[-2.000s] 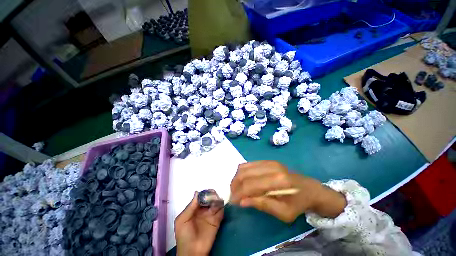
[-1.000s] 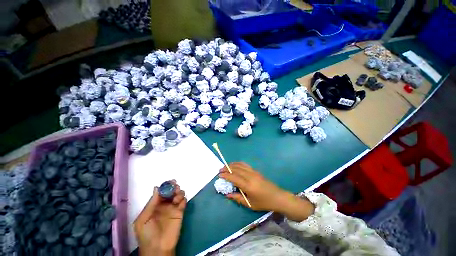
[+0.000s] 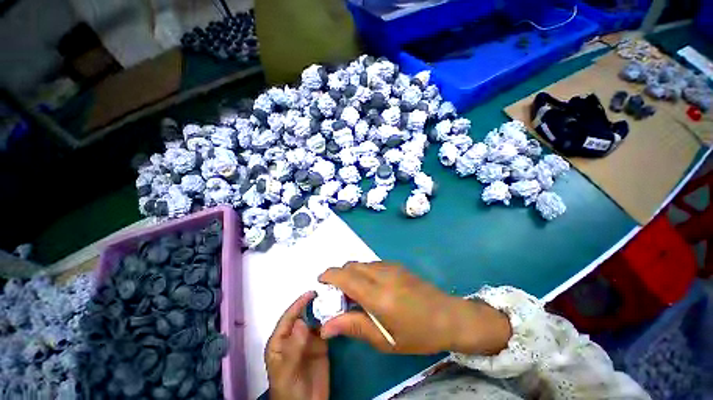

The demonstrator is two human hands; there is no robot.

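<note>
My left hand (image 3: 299, 355) holds a dark grey cup (image 3: 312, 312), mostly hidden by fingers. My right hand (image 3: 391, 305) holds a white ruffled piece (image 3: 329, 303) against the cup. A thin pale stick (image 3: 381, 328) also sits in my right hand, its end pointing down and right. Both hands are over the edge of the white sheet (image 3: 293, 269). The pink tray (image 3: 231, 289) full of dark grey cups stands to the left.
A large heap of joined pieces (image 3: 313, 148) lies ahead, with a smaller group (image 3: 516, 168) to its right. Loose white pieces (image 3: 39, 328) lie far left. A cardboard sheet (image 3: 625, 172) carries a black item (image 3: 577, 125). Blue bins (image 3: 477, 66) stand behind; red stools (image 3: 637, 273) right.
The right hand has moved left from the green bench to the left hand, bringing the white piece onto the cup. The view has also shifted. Earlier, the stick was near the cup.
</note>
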